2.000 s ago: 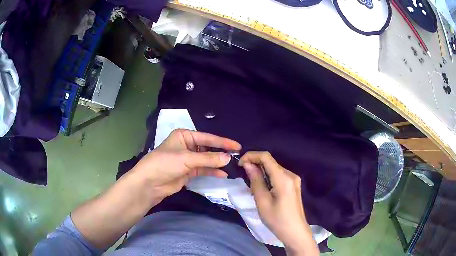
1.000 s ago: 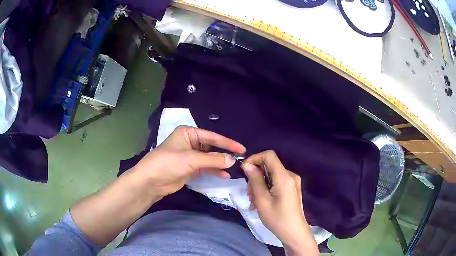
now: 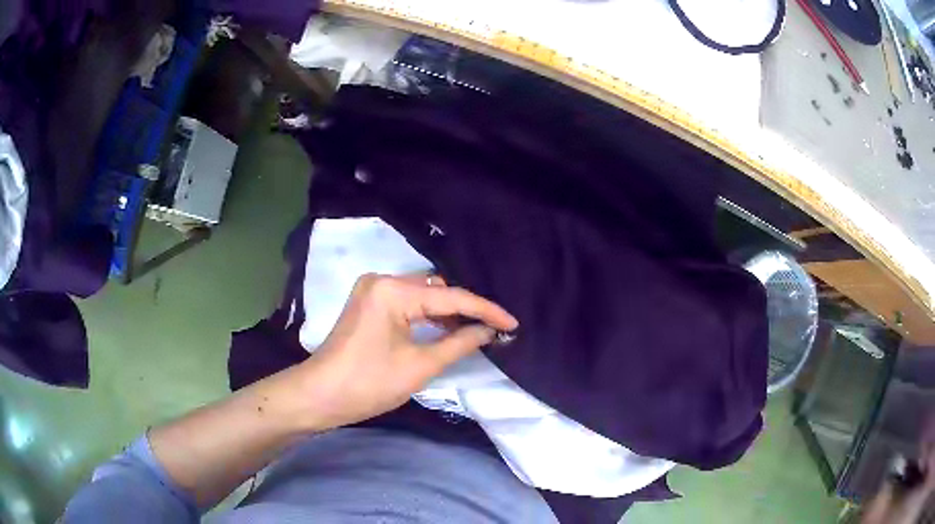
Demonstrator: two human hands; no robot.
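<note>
The dark purple garment (image 3: 615, 307) lies over my lap, its white lining (image 3: 354, 268) showing beneath the edge. My left hand (image 3: 405, 338) pinches a small shiny button (image 3: 503, 336) at the garment's edge between thumb and fingertips. Two more buttons show on the cloth, one upper left (image 3: 362, 176) and one nearer my hand (image 3: 435, 230). My right hand (image 3: 904, 476) is a blurred shape cut off by the lower right rim; its fingers and anything in them cannot be made out. No needle or thread can be made out.
The curved table edge bears a yellow tape measure (image 3: 615, 92). On the table are a dark-rimmed dish (image 3: 730, 48), a dark dish (image 3: 856, 23), a red pencil (image 3: 836, 51) and tiny dark dots. A wire-mesh wastebasket (image 3: 789, 307) stands right, a blue crate (image 3: 118, 205) left.
My right hand has left the button and moved far right to the picture's lower rim. My left hand still pinches at the button. The garment's edge has shifted, showing more lining.
</note>
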